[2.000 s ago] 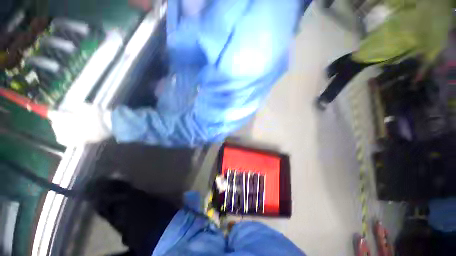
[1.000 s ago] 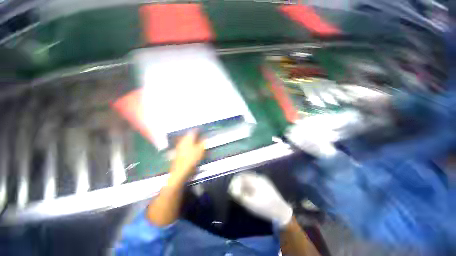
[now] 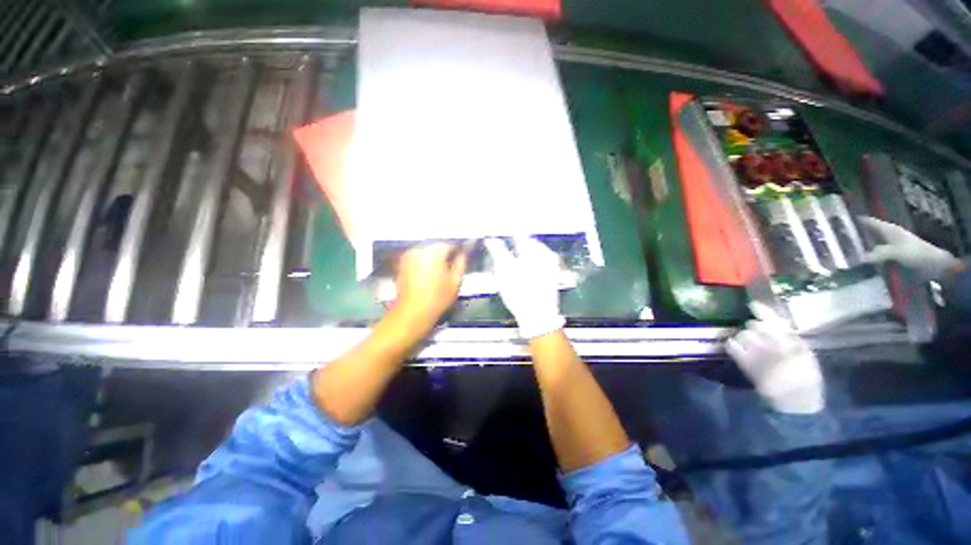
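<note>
A large silver-white unit housing point(image 3: 468, 128) lies flat on a green board point(image 3: 623, 202), its open end towards me. My bare left hand point(image 3: 428, 282) is at the left-middle of the open end, fingers bent into the opening. My right hand point(image 3: 526, 284), in a white glove, is close beside it at the same opening, fingers pointing in. The fingertips are partly hidden and blurred, so I cannot tell what they hold. A silver lower edge of the unit shows below and between the hands.
Orange-red foam point(image 3: 332, 160) sticks out left of the housing. Metal rollers point(image 3: 202, 202) lie further left. A metal conveyor rail point(image 3: 266, 346) runs along the near side. At right, another person's white-gloved hands point(image 3: 783, 362) are at an uncovered unit point(image 3: 788, 202) with dark red coils.
My view has turned from the floor bin and the neighbour to the conveyor and steadied. My right hand has moved up from below the rail to the housing's open end, beside my left hand.
</note>
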